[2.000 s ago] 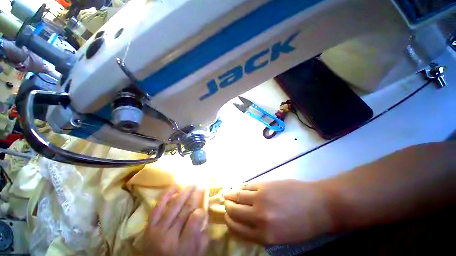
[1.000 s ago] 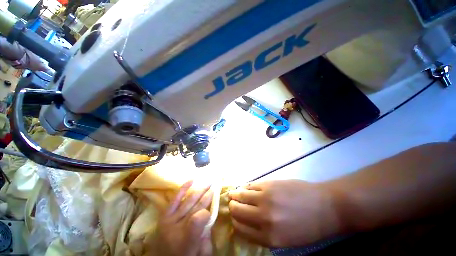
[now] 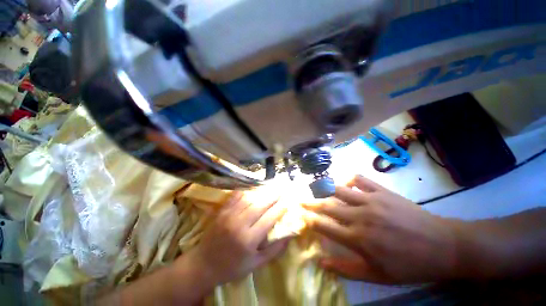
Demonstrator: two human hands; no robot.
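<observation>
Shiny yellow cloth (image 3: 299, 272) lies in folds under the sewing machine head and runs down between my hands. My left hand (image 3: 239, 233) rests on the cloth left of the needle area, fingers pointing at the bright lamp glow and thumb towards the right. My right hand (image 3: 383, 233) is on the cloth's right side, its fingers extended at the glow and its thumb lower down. The cloth is held between and under both hands. Glare hides the needle, the presser foot and some fingertips. The white sewing machine (image 3: 251, 119) is blurred.
Blue thread snips (image 3: 386, 148) and a dark smartphone (image 3: 464, 137) with a beaded charm lie on the white table (image 3: 509, 200) beyond my right hand. A cream heap with white lace (image 3: 90, 203) lies at left. The curved metal bar (image 3: 137, 128) hangs close above the cloth.
The view has moved closer to the machine head, which now looks larger and further right. My left forearm now shows. My right fingers have gone from bunched to extended. The narrow pale strip no longer shows.
</observation>
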